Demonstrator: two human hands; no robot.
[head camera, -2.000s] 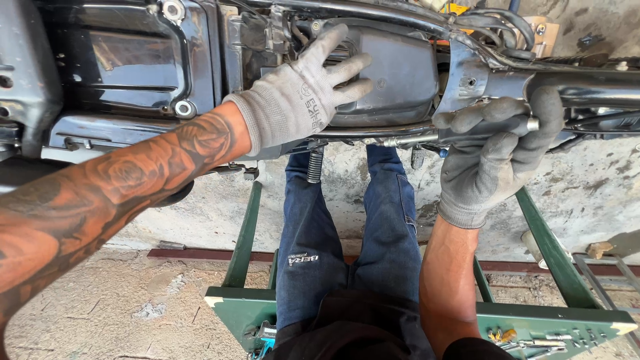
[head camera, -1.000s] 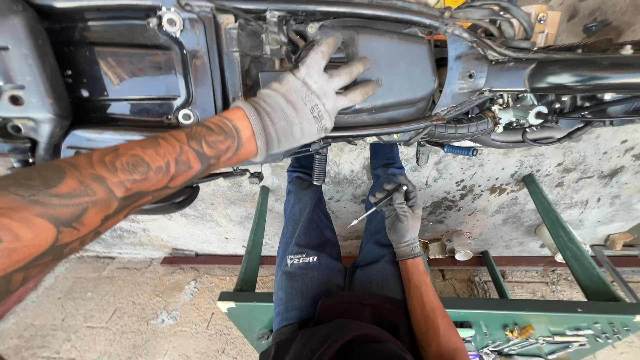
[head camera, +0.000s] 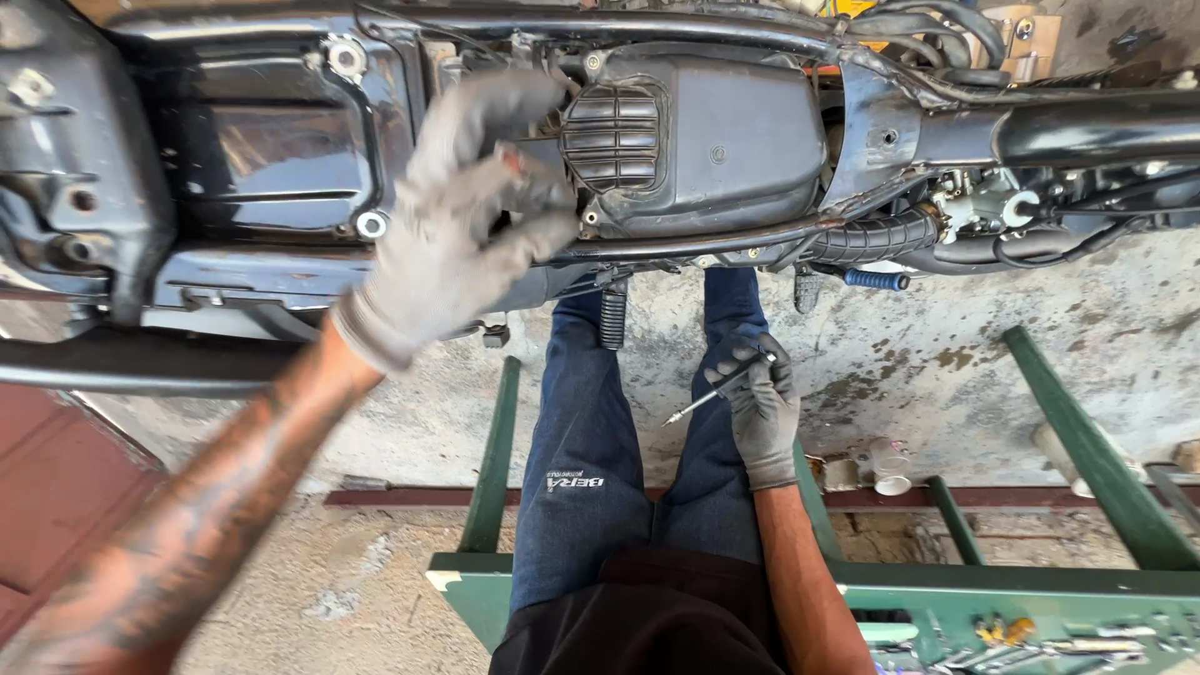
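Observation:
My left hand (head camera: 459, 206), in a grey work glove and blurred, hovers over the motorcycle frame just left of the ribbed grille on the black plastic airbox cover (head camera: 750, 141). Its fingers are spread and curved; nothing shows plainly between them. In front of my thigh, my right hand (head camera: 764, 412), also gloved, grips a screwdriver (head camera: 698, 403) by its dark handle, the metal shaft pointing down and left. The motorcycle's bare frame tube (head camera: 1050, 136) runs across the top, with the carburetor (head camera: 984, 206) and its ribbed rubber duct (head camera: 867, 239) below it.
A green bench (head camera: 984, 581) with several hand tools (head camera: 1078, 647) on it stands at the lower right. The black rear fender (head camera: 272, 150) lies at upper left. A footpeg (head camera: 612, 314) and a blue-sleeved pedal (head camera: 877, 279) stick out toward me. A plastic cup (head camera: 891, 469) lies near the bench legs.
My left hand has lifted off the airbox cover and moved left, uncovering the grille. My right hand came down from the frame at the right to my thigh.

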